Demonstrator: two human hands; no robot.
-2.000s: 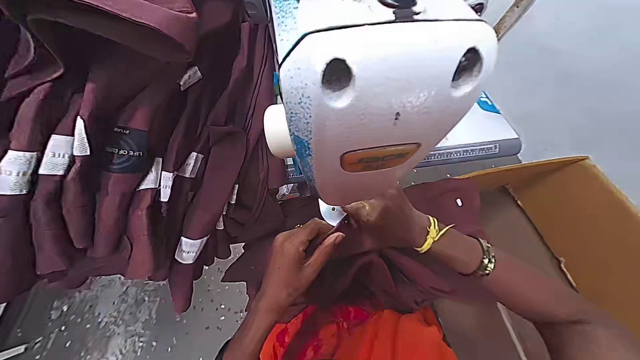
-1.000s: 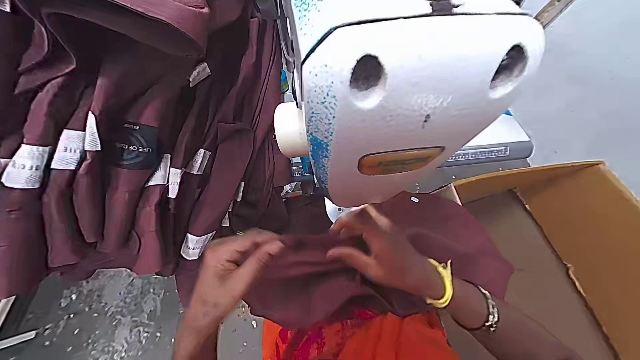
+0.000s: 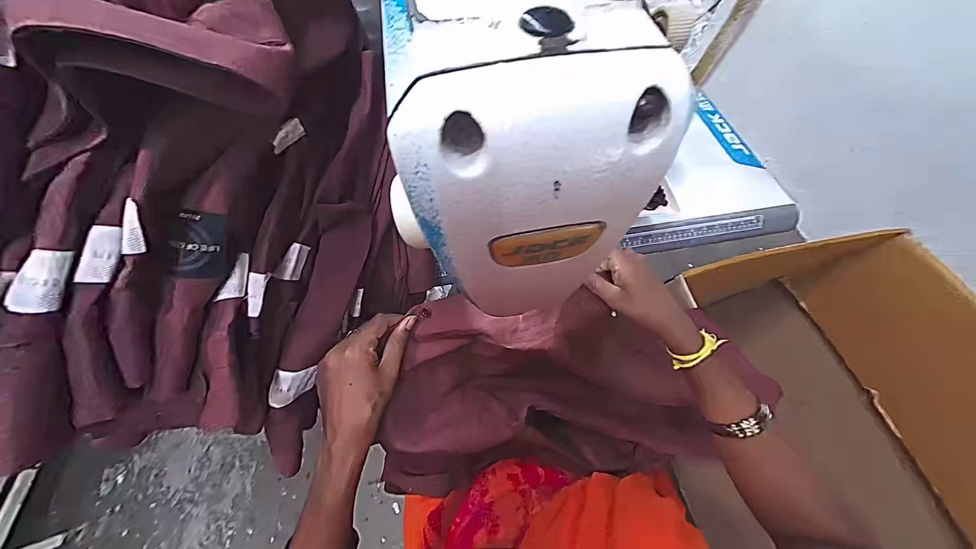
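A maroon garment (image 3: 488, 381) lies spread below the white head of an industrial sewing machine (image 3: 534, 175). My left hand (image 3: 362, 374) pinches its edge between thumb and fingers, beside a small dark button (image 3: 425, 313). At the right of the machine head, my right hand (image 3: 629, 290) holds another part of the same edge, its fingertips partly behind the head. A small white dot shows just below those fingers. The needle area is hidden by the machine head. The garment's lower part hangs over an orange cloth at my lap.
Many maroon garments (image 3: 175, 328) with white labels hang in a thick row at the left. An open cardboard box (image 3: 877, 320) stands at the right. Behind it is the machine's white base with a ruler strip (image 3: 694, 232). The grey floor (image 3: 175, 488) is littered with small bits.
My hands have moved apart along the garment, the left to the left side of the machine head and the right up beside it. The cloth is now spread wider between them.
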